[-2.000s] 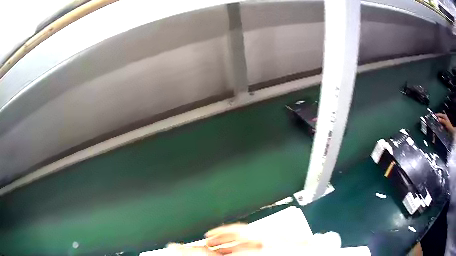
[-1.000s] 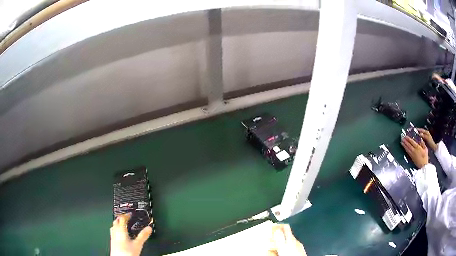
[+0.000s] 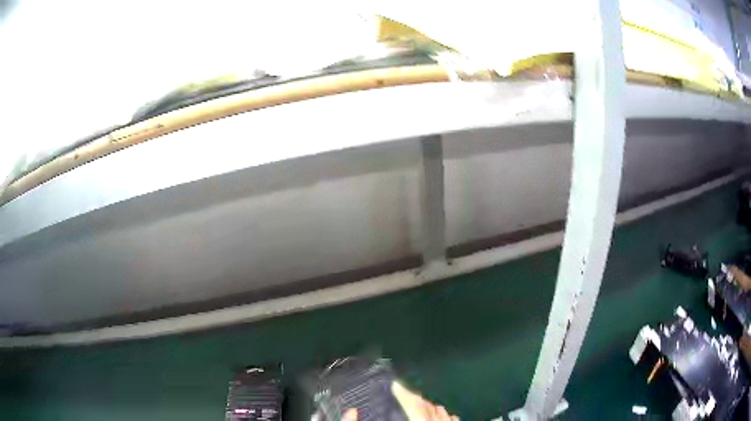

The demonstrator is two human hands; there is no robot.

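A black printed box or small stack (image 3: 358, 388) is at the bottom centre, blurred and slightly tilted, its lower part cut off by the frame edge. A hand, seemingly my right hand (image 3: 422, 404), lies on its right side with fingers on it. A fingertip shows at its lower edge; I cannot tell which hand it belongs to. A black stack with rows of fine white text (image 3: 255, 395) stands on the green surface to the left, untouched, its bottom cut off. Nothing else of my left hand can be made out.
A white post (image 3: 586, 214) rises right of my hand. A long grey-white shelf frame (image 3: 329, 152) runs above, with yellow material on top. A larger black pile with white ends (image 3: 700, 362) and a small black item (image 3: 685, 260) lie at right.
The view has tilted up. My left hand has left the left stack. The stack near the post has gone from there; a black box or stack is now under a hand at bottom centre.
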